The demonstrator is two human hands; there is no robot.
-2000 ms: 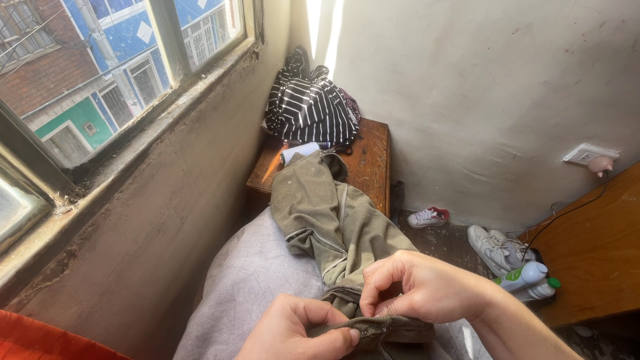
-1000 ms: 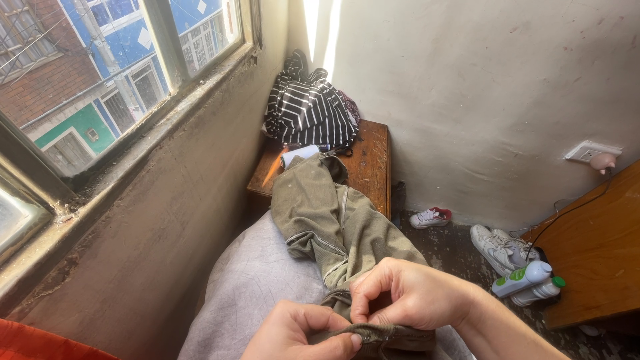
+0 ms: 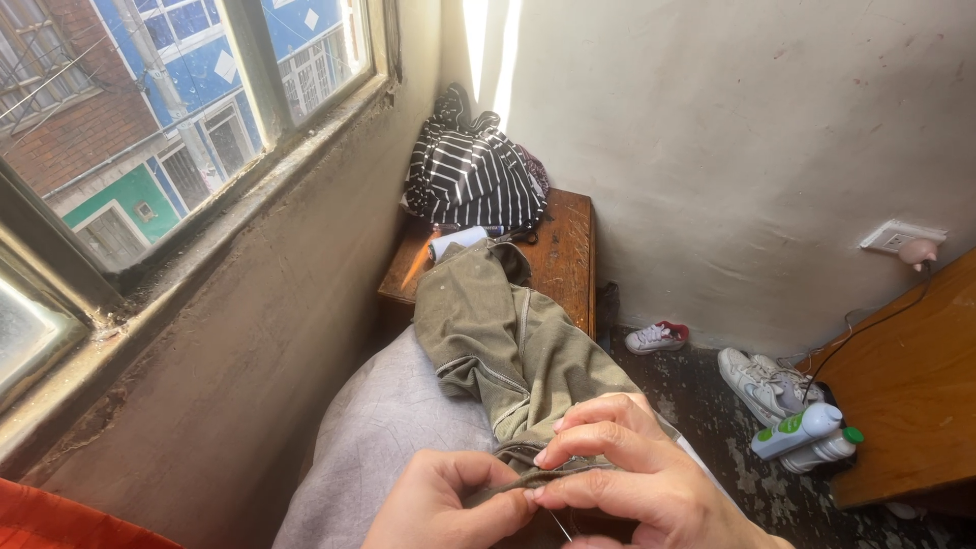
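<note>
An olive-green cloth garment (image 3: 526, 343) with pale overlocked seams lies over grey fabric (image 3: 389, 435) and reaches onto a small wooden table. At the bottom centre my left hand (image 3: 457, 499) pinches a folded edge of the garment between thumb and fingers. My right hand (image 3: 640, 476) meets it there, its index finger and thumb near the same fold, the other fingers resting on the cloth. A thin shiny needle (image 3: 560, 526) shows just below the fold, by my right hand. Its upper end is hidden in the cloth.
The wooden table (image 3: 568, 252) holds a striped black cloth bundle (image 3: 476, 171), a white thread spool (image 3: 457, 242), an orange pointed object (image 3: 418, 263) and scissors (image 3: 520, 235). A window is at left. Shoes (image 3: 762, 385) and bottles (image 3: 797, 431) stand at right beside a wooden panel (image 3: 907, 381).
My right hand's fingers have spread from a closed pinch over the fold, and the needle now shows below it. My left hand still pinches the cloth.
</note>
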